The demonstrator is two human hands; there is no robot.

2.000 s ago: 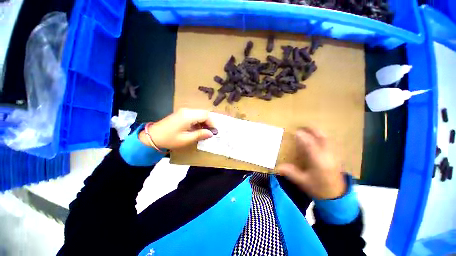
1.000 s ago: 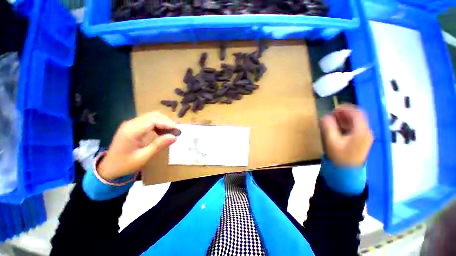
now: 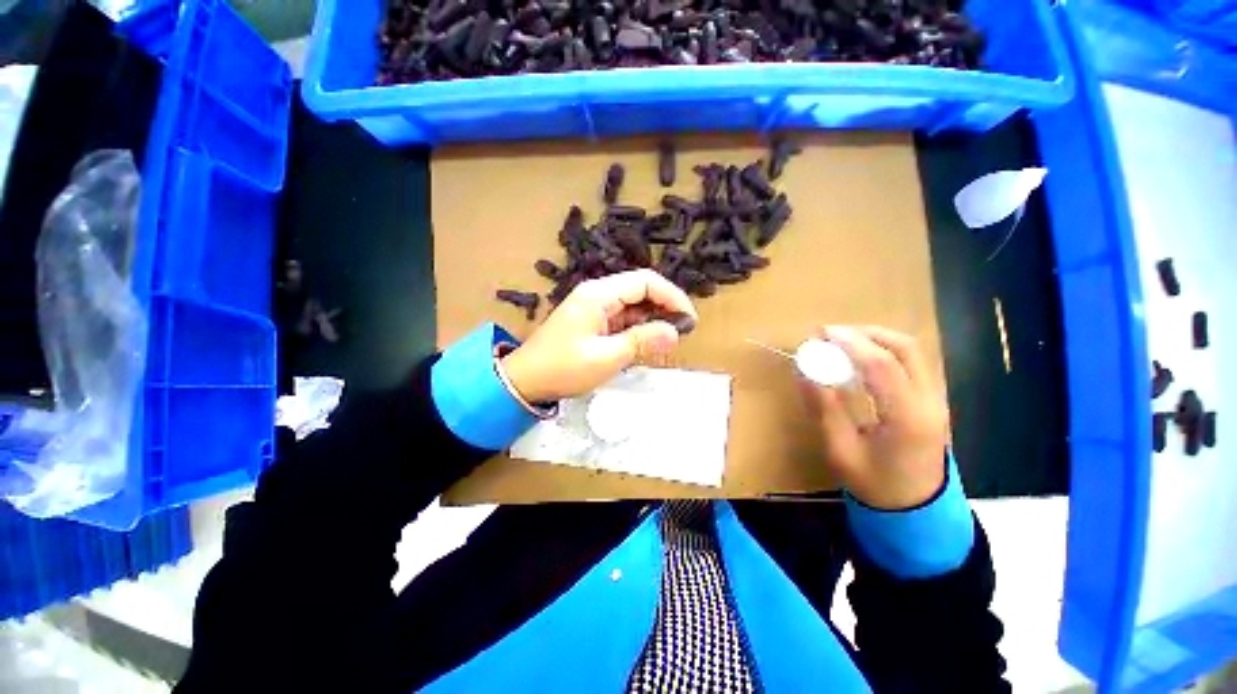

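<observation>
My left hand (image 3: 604,339) pinches a small dark part (image 3: 681,324) between thumb and fingers, above the upper edge of a white card (image 3: 685,427). My right hand (image 3: 882,414) holds a white needle-tip bottle (image 3: 825,363), its thin nozzle pointing left toward the dark part but apart from it. The card lies on the lower part of a tan cardboard sheet (image 3: 868,244). A loose heap of dark parts (image 3: 705,237) lies on the cardboard beyond my left hand.
A blue tote (image 3: 678,92) full of dark parts stands behind the cardboard. A second white bottle (image 3: 997,198) and a thin stick (image 3: 1003,334) lie at right. A blue tray (image 3: 1106,407) with several dark parts stands far right. At left are a blue tote (image 3: 204,325) and clear plastic bag (image 3: 88,298).
My right hand has picked up one of the two white bottles and moved left over the cardboard. My left hand has lifted the dark part off the card area.
</observation>
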